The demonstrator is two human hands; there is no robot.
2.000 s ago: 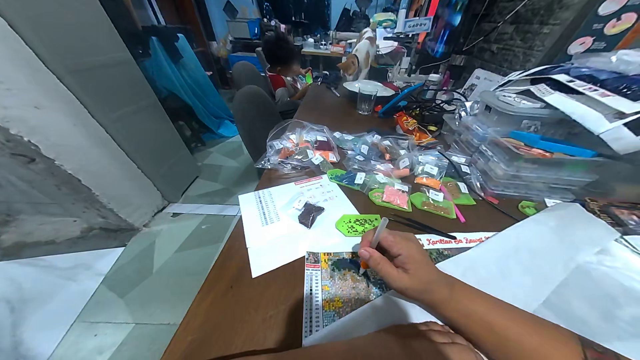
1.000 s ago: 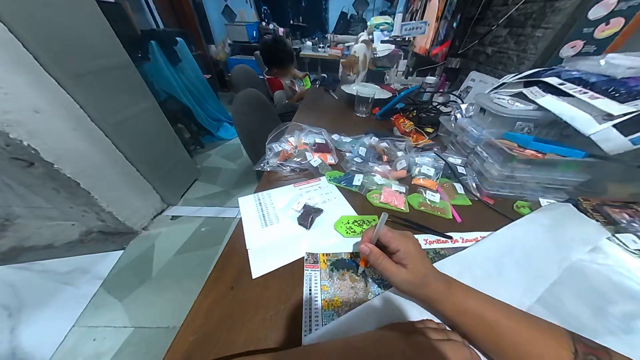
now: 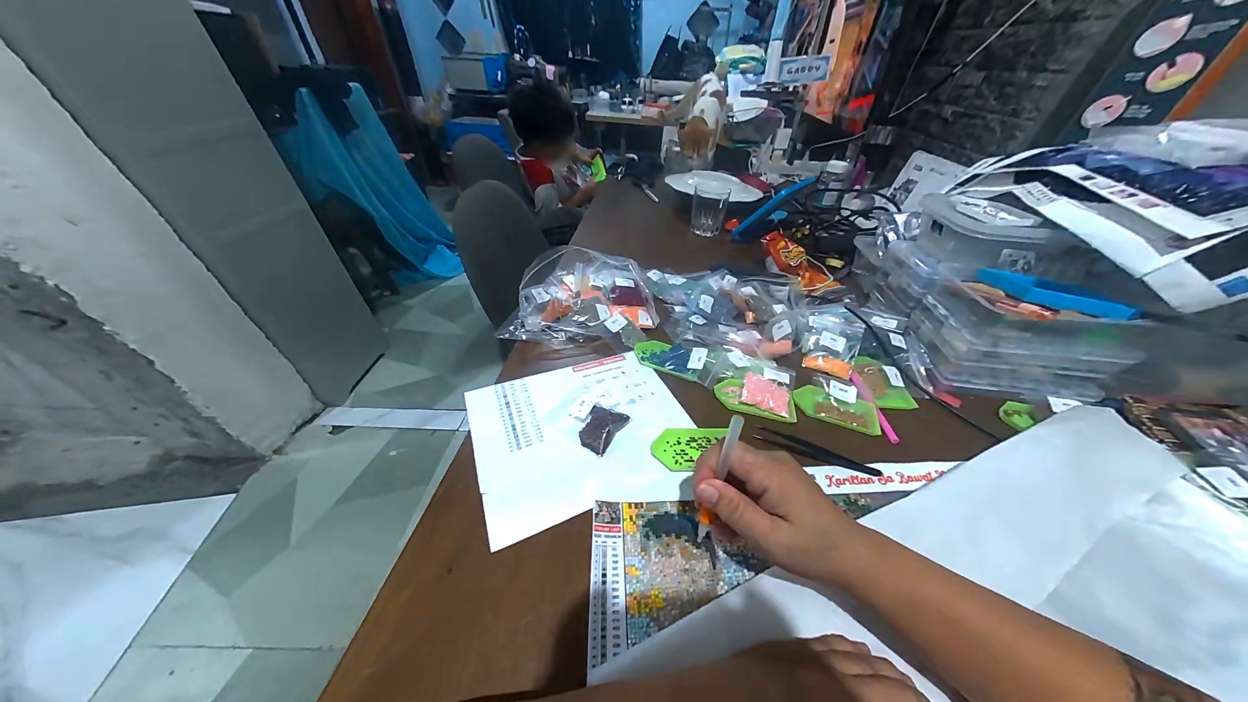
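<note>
My right hand (image 3: 770,507) is shut on a pen-shaped applicator (image 3: 726,453) with a clear barrel and an orange lower part, its tip at the diamond-painting canvas (image 3: 673,575). White cover paper (image 3: 1024,546) overlies part of the canvas. At the bottom edge lies my left hand (image 3: 809,671) on the paper, partly cut off; its fingertips are out of sight. Just beyond the right hand sits a green tray (image 3: 685,448) holding dark beads. A small bag of dark beads (image 3: 603,430) rests on a printed sheet (image 3: 531,424). Black tweezers (image 3: 819,450) lie beyond the canvas.
Bead bags (image 3: 585,297) and more green trays (image 3: 837,409) cover the table's middle. Stacked clear plastic boxes (image 3: 1024,331) stand at the right. Farther back are a glass (image 3: 710,209), a plate (image 3: 715,185) and cables. A seated person (image 3: 554,146) is beyond the gray chairs (image 3: 499,229).
</note>
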